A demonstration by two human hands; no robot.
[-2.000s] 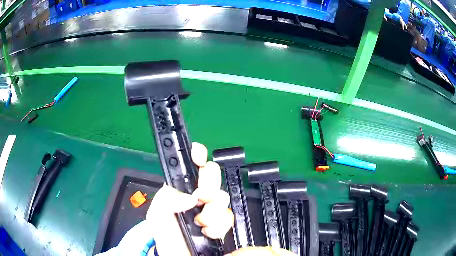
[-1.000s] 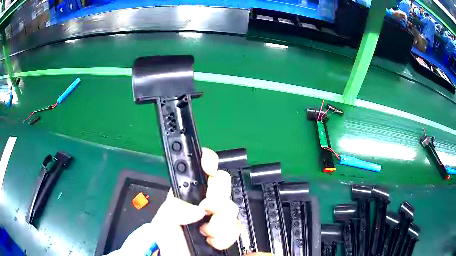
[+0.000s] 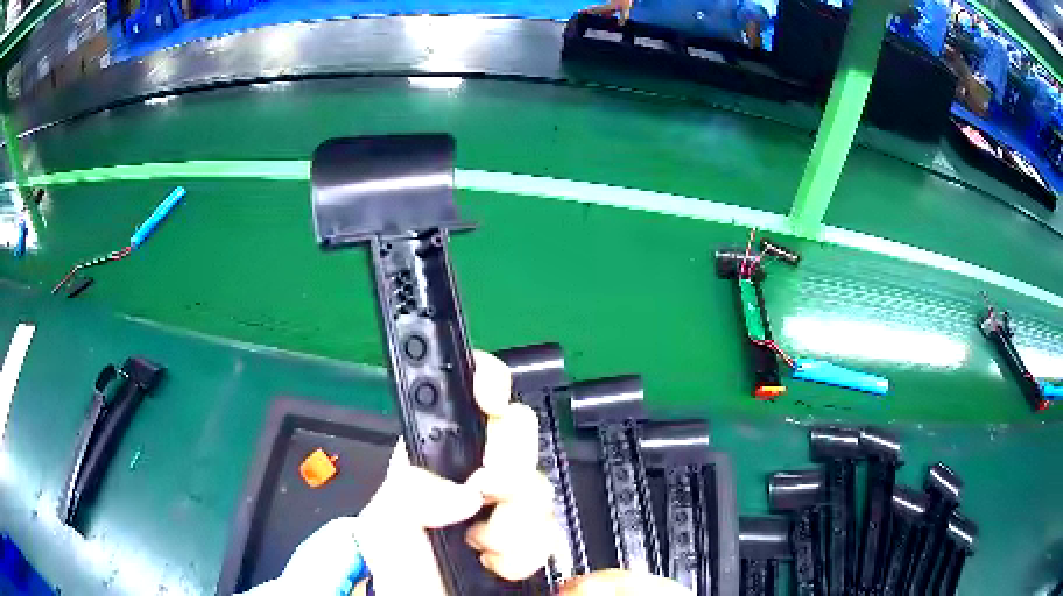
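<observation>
A black housing shell (image 3: 382,192) is held up at centre, its wide curved head at the top and its channelled inner side facing me. My left hand (image 3: 501,501) is closed around its handle, thumb on the left, fingers curled over the right side. The handle's lower end is hidden by the hand and the picture's edge. Only a bit of my right hand (image 3: 618,584) shows at the bottom edge; its fingers and anything in it cannot be seen. An orange piece (image 3: 318,468) lies in the black tray (image 3: 270,466).
More housings (image 3: 606,398) rest across the tray's right part, and several lie fanned out (image 3: 835,442) to the right. A wired subassembly (image 3: 752,309) with a blue battery (image 3: 839,376) lies beyond. Another black housing (image 3: 117,419) and a wired blue stick (image 3: 157,218) lie left. A green post (image 3: 842,128) stands right.
The held housing and my left hand have shifted slightly right since the first frame. Less of my right hand shows than at first. At the far top, a person's arms now show by the dark trays.
</observation>
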